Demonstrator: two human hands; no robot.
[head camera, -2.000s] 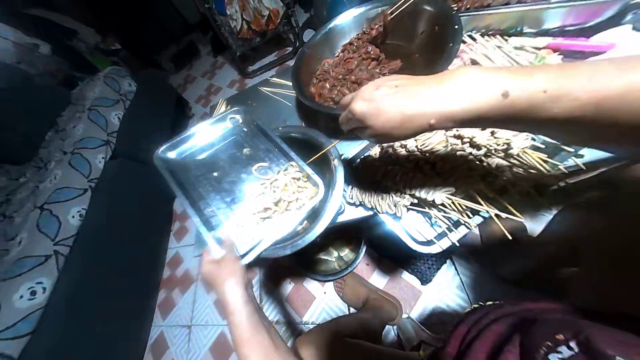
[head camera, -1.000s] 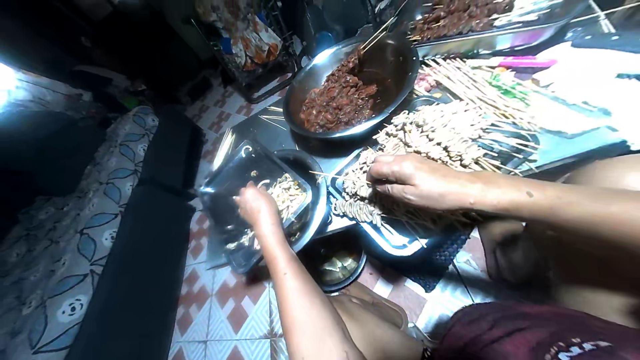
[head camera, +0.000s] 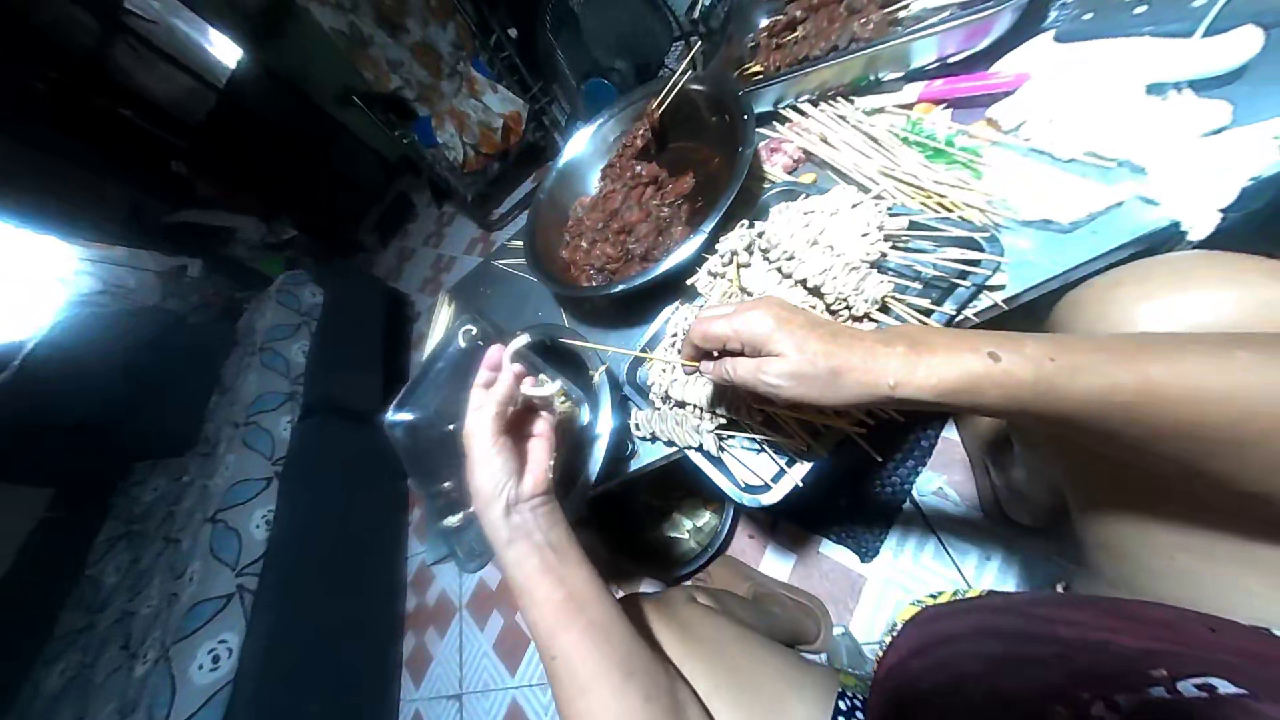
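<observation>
My right hand (head camera: 765, 350) pinches a thin bamboo skewer (head camera: 625, 350) that points left, above a metal tray (head camera: 745, 495) piled with skewers of pale, folded intestine-like pieces (head camera: 815, 245). At the skewer's tip, my left hand (head camera: 510, 430) holds a pale curled piece (head camera: 517, 348) in its fingers; whether the tip has pierced it cannot be told. Another pale piece (head camera: 540, 388) lies at the same fingers. Beneath the left hand is a shiny rectangular tray (head camera: 425, 425), resting over a round metal basin (head camera: 603, 400).
A steel bowl (head camera: 545, 215) of dark red meat stands behind the trays. Loose bamboo skewers (head camera: 880, 160) and a pink-handled knife (head camera: 975, 85) lie at the right, near a tray of skewered meat (head camera: 900, 55). A dark bowl (head camera: 725, 530) sits on the tiled floor below.
My right hand has moved from beside the meat bowl to the skewer pile and now holds a skewer. My left hand has left the rectangular tray's edge and now holds a pale piece.
</observation>
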